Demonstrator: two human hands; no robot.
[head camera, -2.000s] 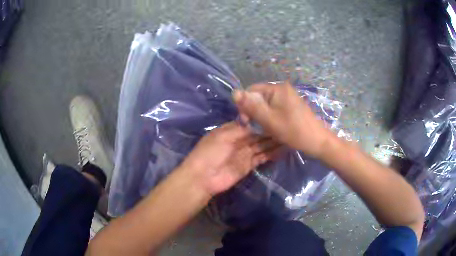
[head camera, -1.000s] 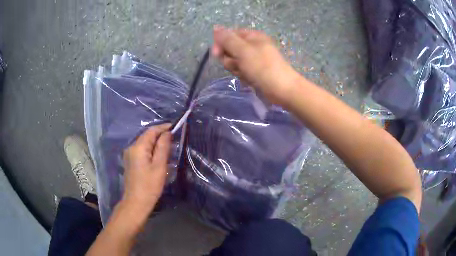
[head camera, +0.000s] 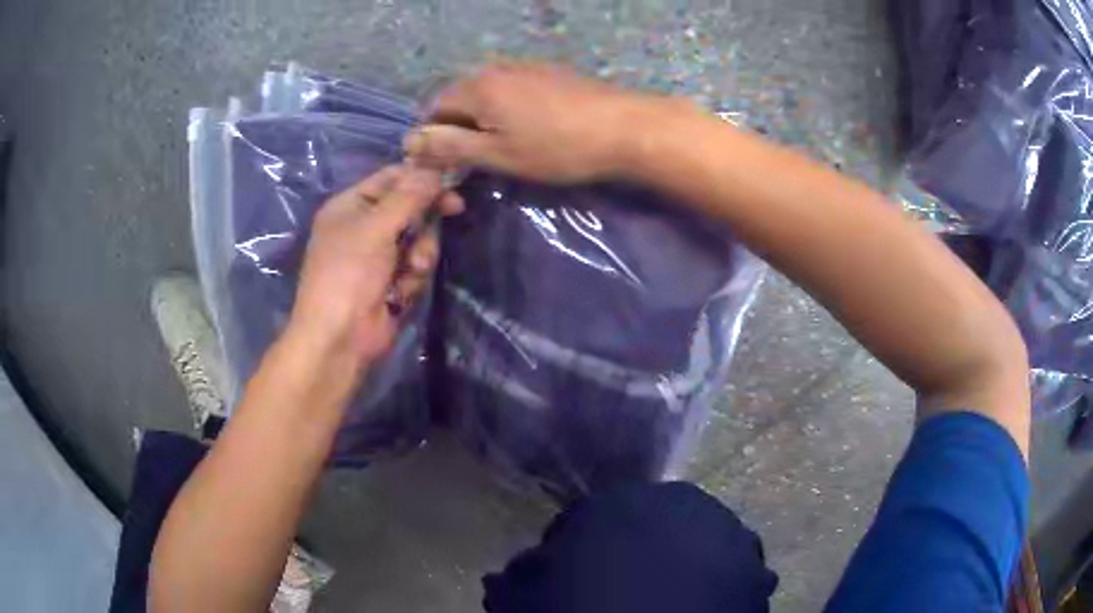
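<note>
A bundle of stacked bagged garments, dark purple cloth under shiny clear film, lies on the floor in front of me. It is pinched at its waist and bulges to either side, with whitish bag edges fanned at the left. My left hand and my right hand meet at the upper part of the waist, fingertips together. Both are closed on the tying strip, which my fingers almost wholly hide. Whether a knot is there cannot be seen.
More bagged dark garments lie at the right edge. My shoe stands left of the bundle on the speckled grey floor. My dark-clothed knees are at the bottom. A pale curved surface is at the lower left.
The bundle was pinched under my hands, then the strip ends were pulled apart, right hand raised. Now my right hand has come down and left to meet my left hand, which has moved up.
</note>
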